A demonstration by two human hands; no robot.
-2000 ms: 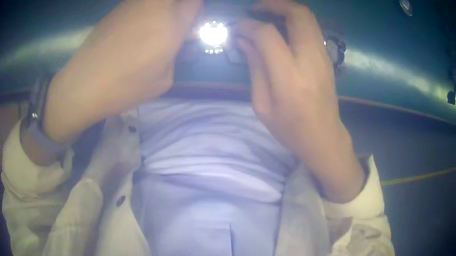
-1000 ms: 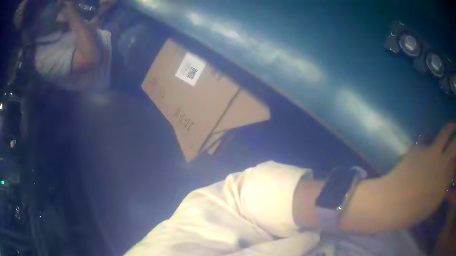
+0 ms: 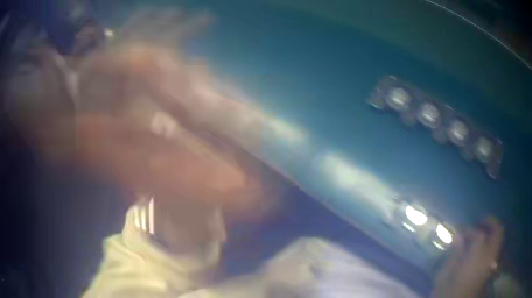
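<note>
A holder strip (image 3: 429, 224) lies at the near edge of the belt, lower right; two of its round seats glare white. My right hand (image 3: 472, 256) is at the lower right edge, its fingers over the strip's right end and hiding the rest. My left hand (image 3: 169, 122) is large and strongly blurred at the left, away from both strips; whether it holds anything cannot be told. A second grey strip (image 3: 440, 122) with four round parts in a row lies on the belt farther back, slanting down to the right.
The green-teal conveyor belt (image 3: 326, 87) runs diagonally, its near edge sloping down to the right, with pale glare along it. Dark blue floor (image 3: 46, 233) shows at lower left. Blurred shapes, possibly another person, are at upper left.
The view has shifted; both strips now show at the right. My left hand has moved to the left side, over and beside the belt edge. The brown cardboard is no longer visible.
</note>
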